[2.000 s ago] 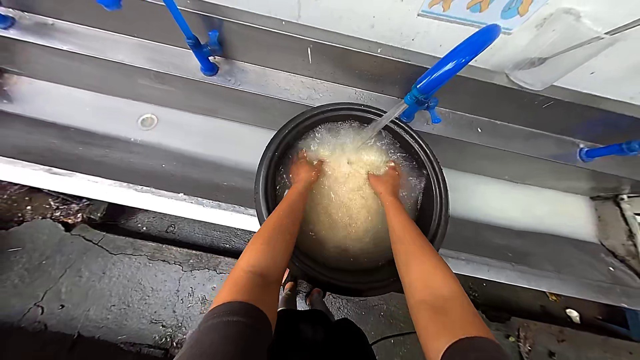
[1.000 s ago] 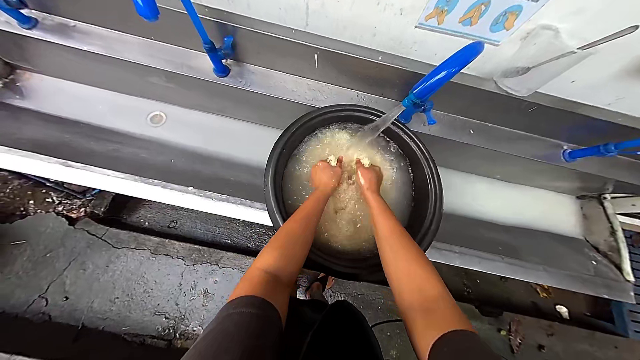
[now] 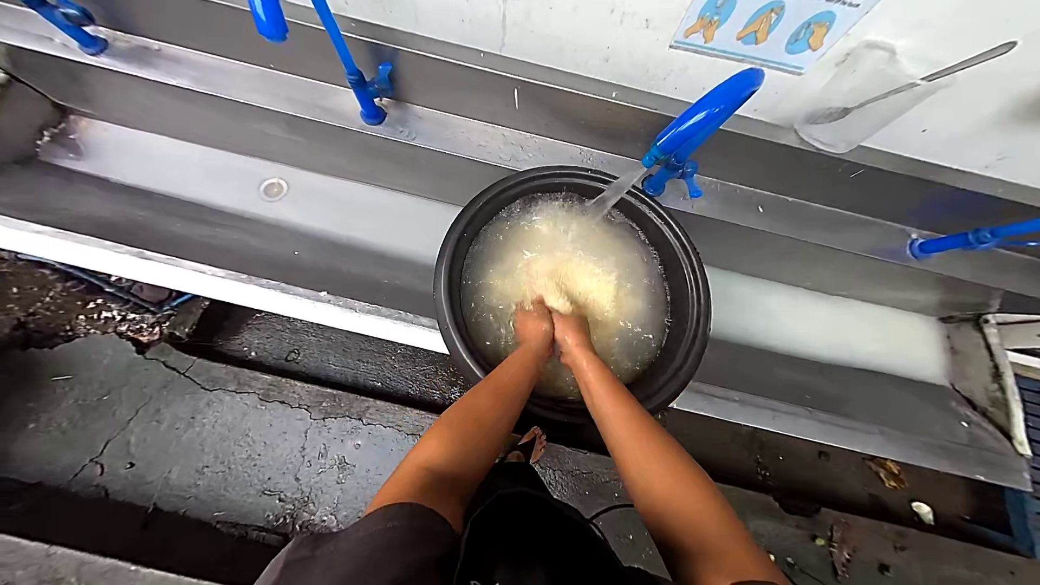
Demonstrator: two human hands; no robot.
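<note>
A round black basin (image 3: pixel 692 301) rests across the steel trough, full of cloudy water with pale grains that look like rice (image 3: pixel 581 280). Water runs into it from a blue tap (image 3: pixel 703 114) at its upper right. My left hand (image 3: pixel 534 327) and my right hand (image 3: pixel 572 335) are side by side, close together in the lower middle of the basin. The grains lie heaped just beyond them. My fingers are partly under the cloudy water and grains, so what they hold cannot be told.
The long stainless-steel trough (image 3: pixel 357 199) has a drain (image 3: pixel 274 189) on the left and whitish water on the right. More blue taps (image 3: pixel 357 81) line the wall. A plastic holder with a metal ladle (image 3: pixel 926 77) hangs at upper right. Cracked concrete (image 3: pixel 244 439) lies below.
My hands were apart at the basin's sides two seconds ago, then came together near its middle. Now they are lower, toward my body, and the grains are heaped beyond them.
</note>
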